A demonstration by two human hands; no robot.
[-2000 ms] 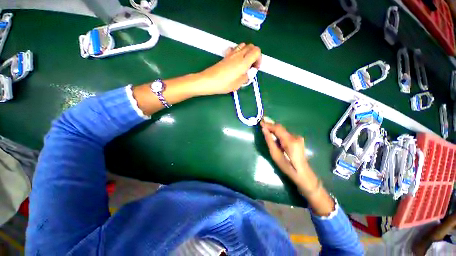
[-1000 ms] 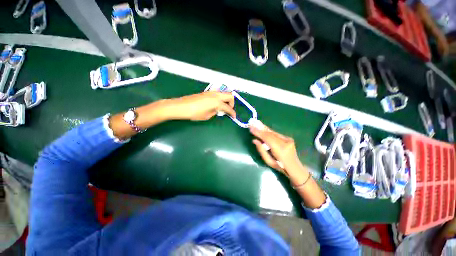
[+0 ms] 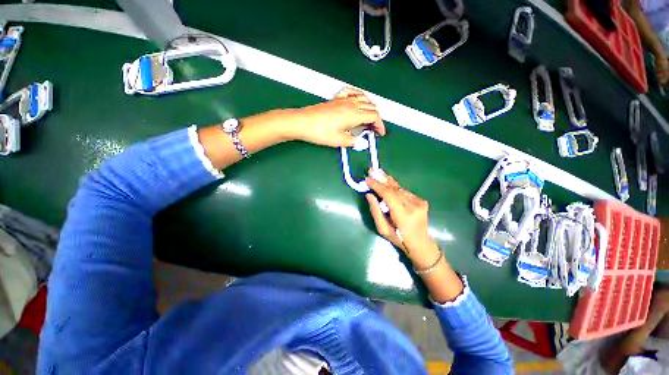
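A white loop-shaped unit [image 3: 348, 170] lies over the green bench in front of me, its open loop end towards me. My left hand [image 3: 339, 119] covers and grips its far end, so the end block is hidden under the fingers. My right hand [image 3: 397, 209] is at the near end of the loop, fingertips on its right side. Something small and pale shows at the right fingertips and between the fingers. Whether it is a slim tool or a part, I cannot tell.
Overlapping units [image 3: 539, 245] lie at right beside a red slotted tray [image 3: 622, 275]. One unit [image 3: 147, 73] lies by the grey post [image 3: 152, 20]. More units lie at far left. A white strip [image 3: 433, 124] borders the belt with scattered units [image 3: 484, 105]. Another person's arm shows at top right.
Since one second ago, the left hand has moved right and away from me, and the held loop has turned to point more towards me. The right hand has moved slightly left. Belt units have shifted.
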